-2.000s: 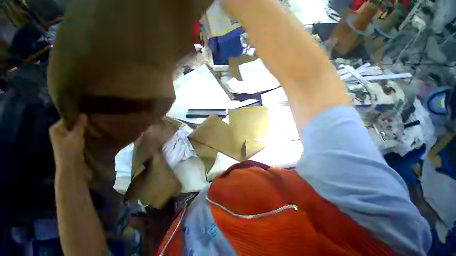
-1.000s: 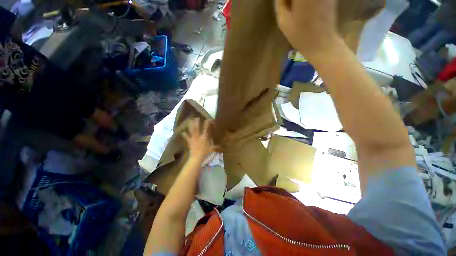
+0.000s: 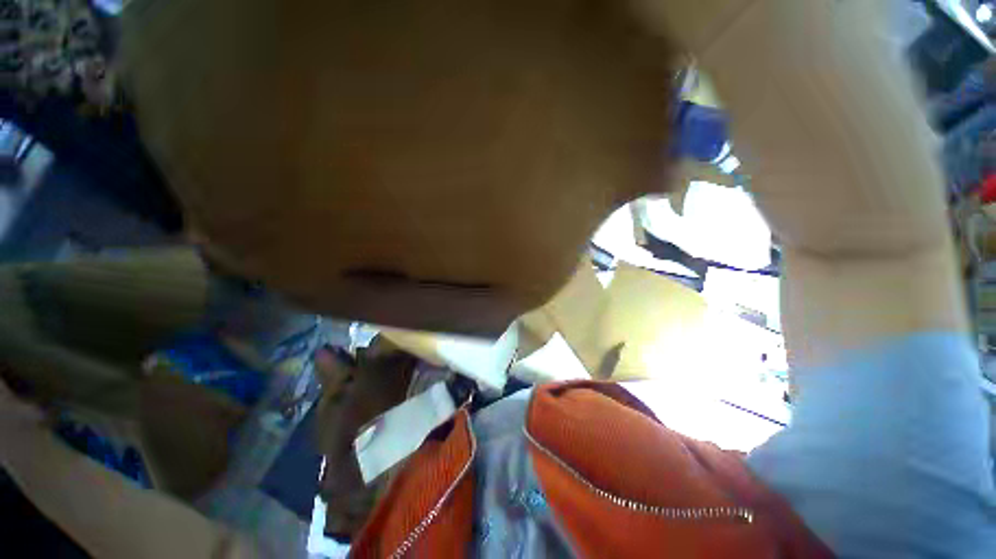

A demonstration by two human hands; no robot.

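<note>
A large brown-khaki cloth (image 3: 415,153), blurred and very close, fills the upper middle. It has a narrow dark slit or mark near its lower edge. My right arm is raised on the right. My right hand (image 3: 694,24) is blurred and partly cut off at the top edge, where it meets the cloth; its fingers cannot be made out. My left forearm crosses the lower left corner, and my left hand is out of the picture. An olive-khaki fold of cloth (image 3: 109,295) lies across the left side.
Khaki cut pieces (image 3: 655,317) lie on the brightly lit white table (image 3: 743,382). A white sheet (image 3: 726,224) lies behind them. A pale piece (image 3: 404,431) and brown cloth (image 3: 355,502) are by my lap. Blue crate-like shapes (image 3: 213,366) show blurred at left.
The large cloth has swung up and left, closer to the camera, and covers more of the view. My left hand has left the cloth's lower part and gone out at the left.
</note>
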